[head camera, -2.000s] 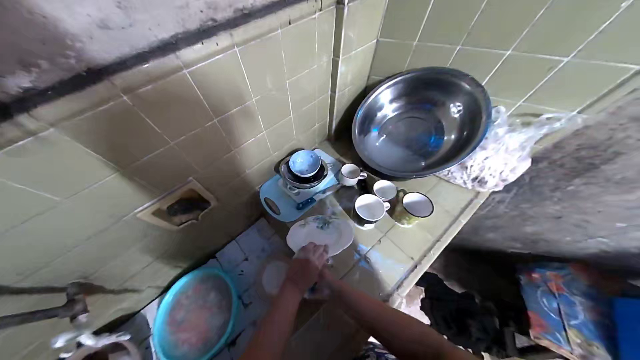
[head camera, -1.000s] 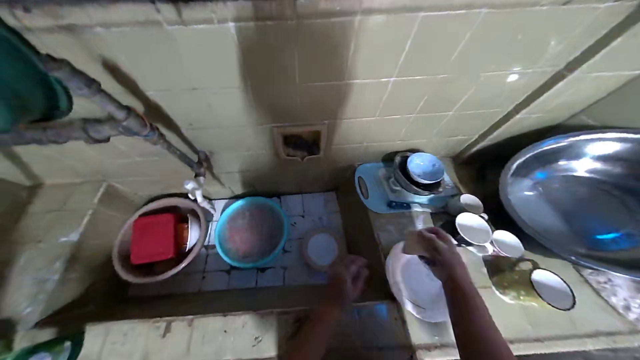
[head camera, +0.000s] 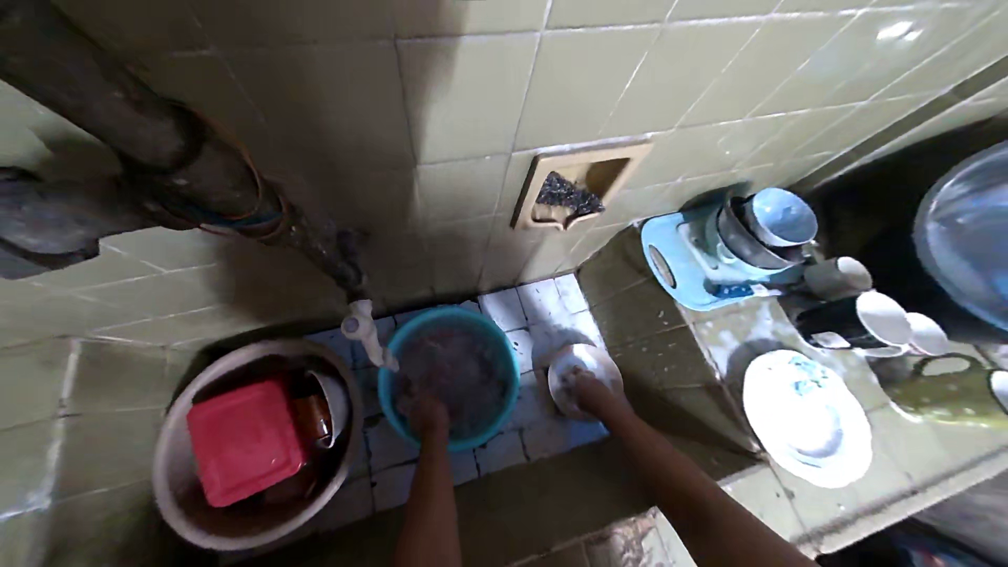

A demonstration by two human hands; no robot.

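Observation:
My left hand (head camera: 428, 413) reaches into a turquoise basin (head camera: 513, 370) of cloudy water; its fingers are under the surface, so whether they hold anything is hidden. My right hand (head camera: 592, 391) is in a small white bowl (head camera: 561, 358) just right of the basin, on the white-tiled sink floor, fingers down inside it. A white plate with a blue-green pattern (head camera: 807, 417) lies on the raised tiled ledge to the right. A plastic tap (head camera: 364, 331) hangs over the basin's left edge.
At left a round tub (head camera: 169, 472) holds a red square container (head camera: 244, 441) and other dishes. Stacked bowls (head camera: 780, 216) stand on a light blue board (head camera: 657, 236). Several mugs (head camera: 882, 319) and a large metal basin (head camera: 965, 228) are at right. A thick pipe (head camera: 142, 118) crosses the upper left.
My right hand has left the plate on the ledge and moved left to the small bowl. My left hand has moved left into the turquoise basin. The view has shifted left and closer.

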